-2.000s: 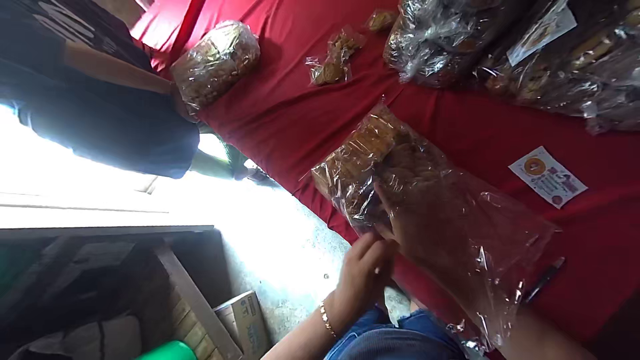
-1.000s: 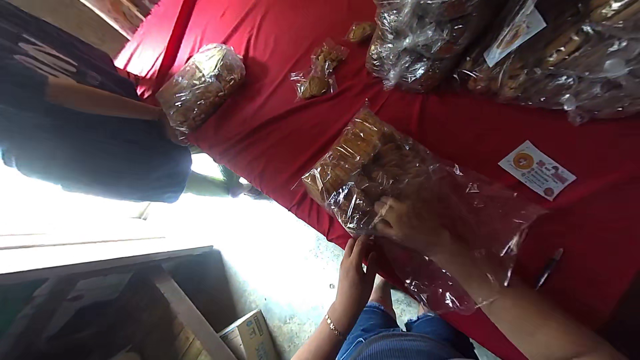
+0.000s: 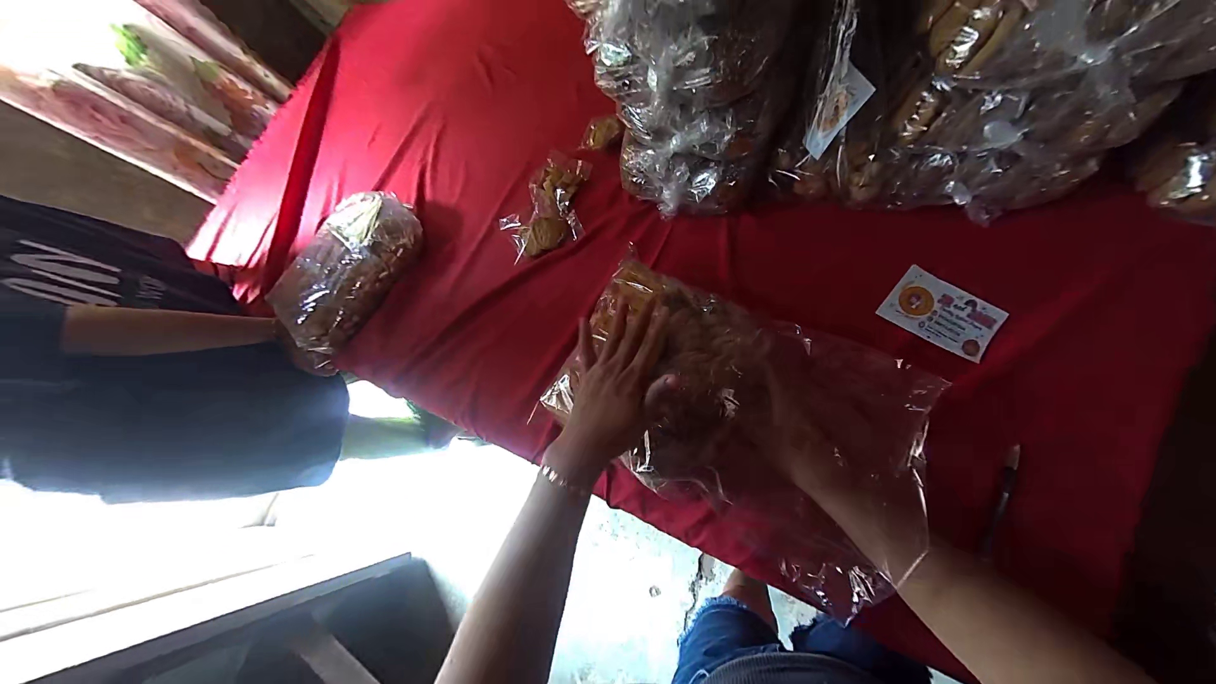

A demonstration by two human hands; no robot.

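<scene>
A large clear plastic bag (image 3: pixel 855 380) lies on the red cloth, its packed end full of small brownish snack packs (image 3: pixel 703 332). My left hand (image 3: pixel 613 380) rests palm down on the outside of that filled end, fingers spread. The right forearm reaches through the bag's loose end, and my right hand (image 3: pixel 750 370) is inside by the packs, blurred by the plastic, so its fingers are hard to make out. Right of the bag lies a printed card (image 3: pixel 942 313), with a pen (image 3: pixel 1002 499) below it.
Filled plastic bags (image 3: pixel 997 114) line the table's far right side. Small snack packets (image 3: pixel 551 204) lie on the red tablecloth (image 3: pixel 475 95). At the left a person in a dark shirt (image 3: pixel 171 399) has a hand at another filled bag (image 3: pixel 347 275). A wooden structure (image 3: pixel 218 617) stands lower left.
My left hand has moved from the bag's near lower edge up onto its filled end, fingers now spread. The right arm stays inside the bag. The view has shifted.
</scene>
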